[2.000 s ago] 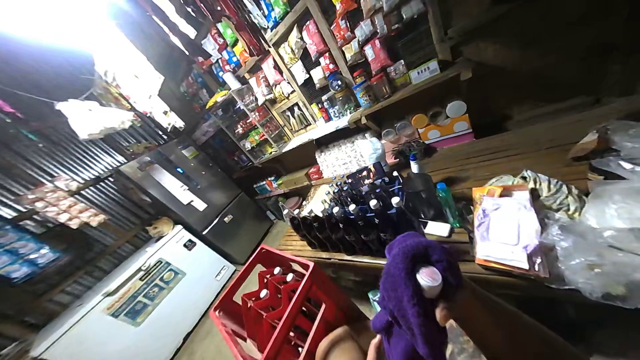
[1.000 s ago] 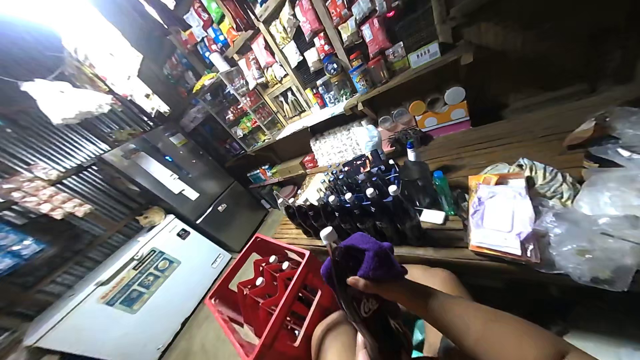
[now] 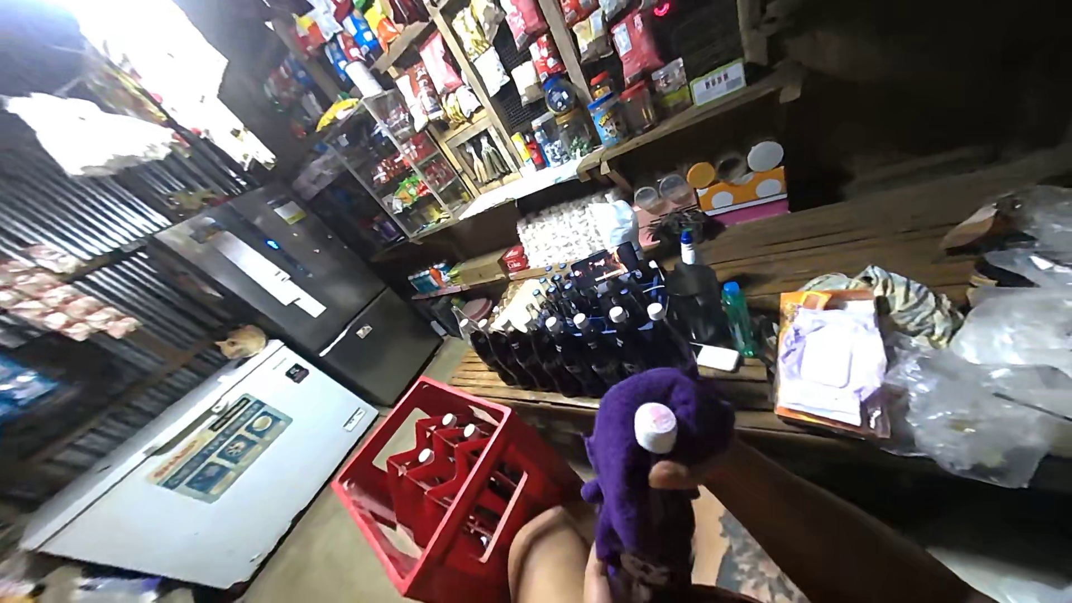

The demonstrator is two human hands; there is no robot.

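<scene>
A purple cloth (image 3: 628,486) is wrapped around a dark bottle, whose white cap (image 3: 656,427) pokes out and points up toward me. My right hand (image 3: 682,476) grips the cloth and the bottle near the cap, its thumb just below it. Lower down, my left hand (image 3: 593,578) is at the left side of the wrapped bottle, mostly hidden by the cloth and the frame's edge. To the left stands a red plastic crate (image 3: 502,419) holding several white-capped bottles. Beyond my hands, rows of dark bottles with white caps (image 3: 578,360) stand on a slatted wooden bench.
Right of the bottle rows are a green bottle (image 3: 737,318), a white box-like object (image 3: 717,358), an orange packet (image 3: 829,360) and clear plastic bags (image 3: 980,385). A white chest freezer (image 3: 209,461) with a cat (image 3: 243,342) on it and a grey refrigerator (image 3: 293,276) stand left.
The bottle has turned from leaning left, with its side showing, to pointing its cap toward me. The purple cloth now surrounds its neck, and my right hand has shifted right.
</scene>
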